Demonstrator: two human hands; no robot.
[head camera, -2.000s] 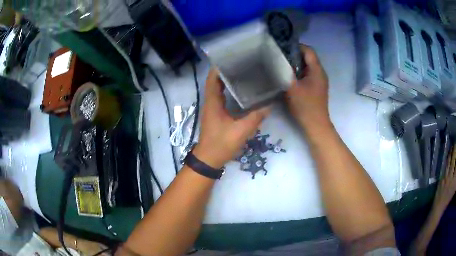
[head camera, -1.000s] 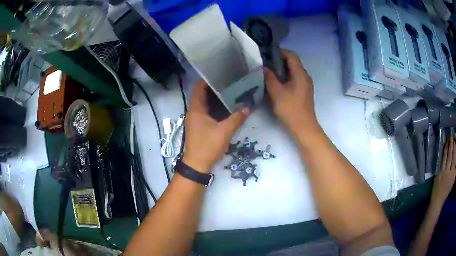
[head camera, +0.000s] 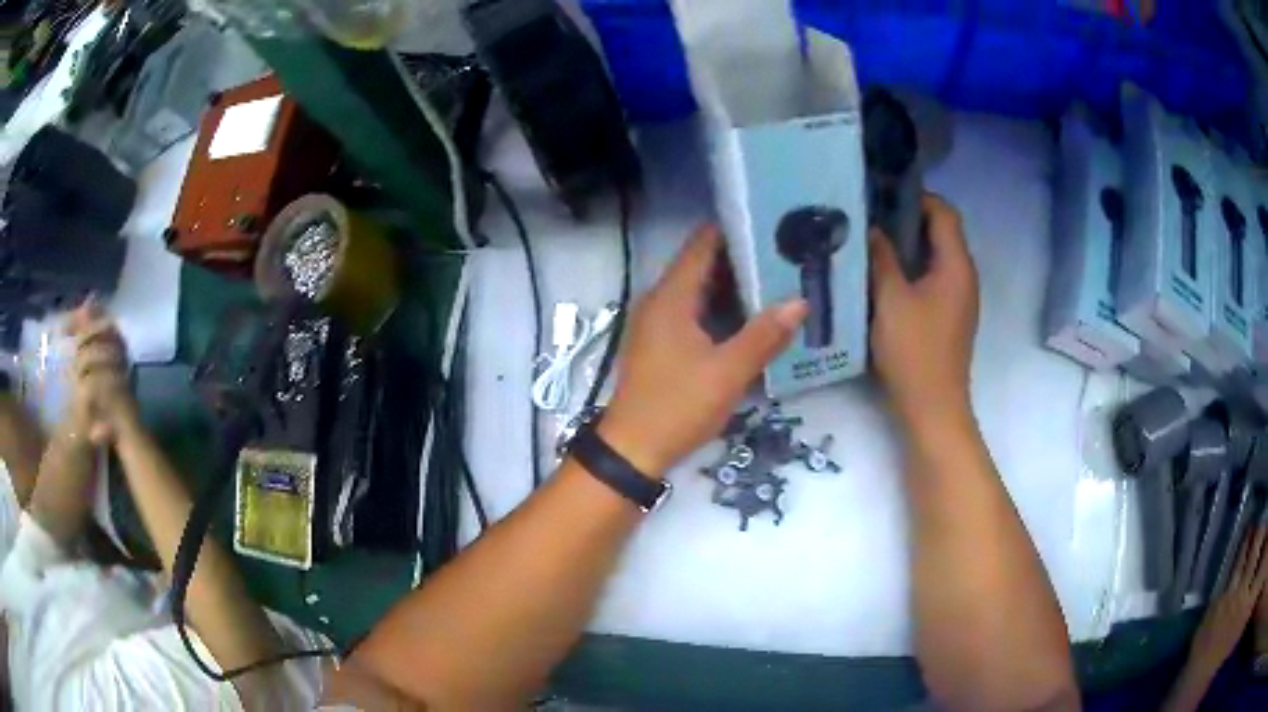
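Observation:
A pale blue-white retail carton with a fan picture stands upright in front of me, its top flaps open. My left hand grips its left side and lower front, thumb on the printed face. My right hand holds a dark handheld mini fan close to the carton's right side. The fan is outside the carton, its round head up, and its lower part is hidden by my hand. Several dark star-shaped pieces lie in a loose pile below the carton.
Closed cartons stand at right, with grey fans below them. A white cable, black cords, a tape roll and a brown box lie left. A blue bin is behind. Other people's hands show at both edges.
The carton has turned from showing its open top to standing upright with its printed face toward me. The view has shifted, and a person's clasped hands now show at left.

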